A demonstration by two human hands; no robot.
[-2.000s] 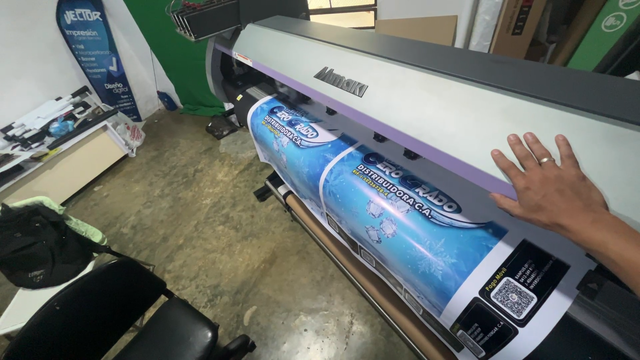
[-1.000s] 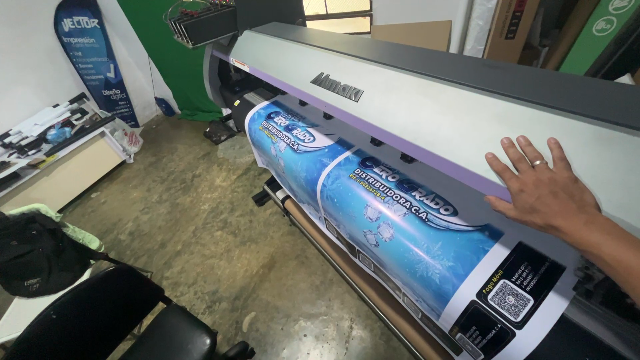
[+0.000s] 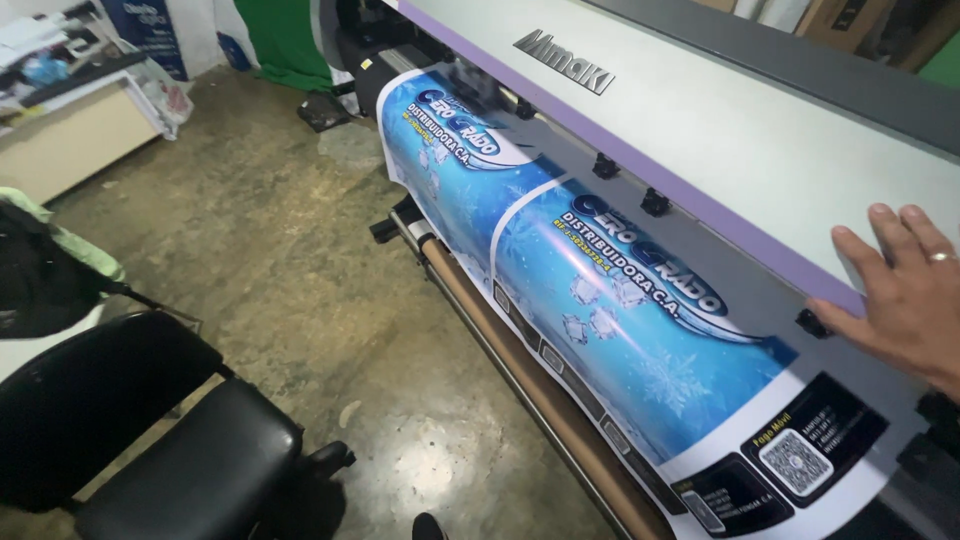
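At the right edge, my right hand rests with its fingers spread on the pale front cover of a Mimaki wide-format printer, its thumb near the purple lower edge. A ring is on one finger. Below the cover, a printed sheet curves down over the printer's front, with blue ice designs and dark panels bearing writing and square codes. Small black pinch rollers show along the gap under the cover. My left hand is out of view.
Below the sheet runs a brown roll beside a metal bar. A black chair stands lower left on the concrete floor, near a dark bag. A cluttered table is at the upper left, with a green cloth beyond.
The view has tipped down and come closer to the printer. My right hand stays on the cover, its fingers shifting slightly.
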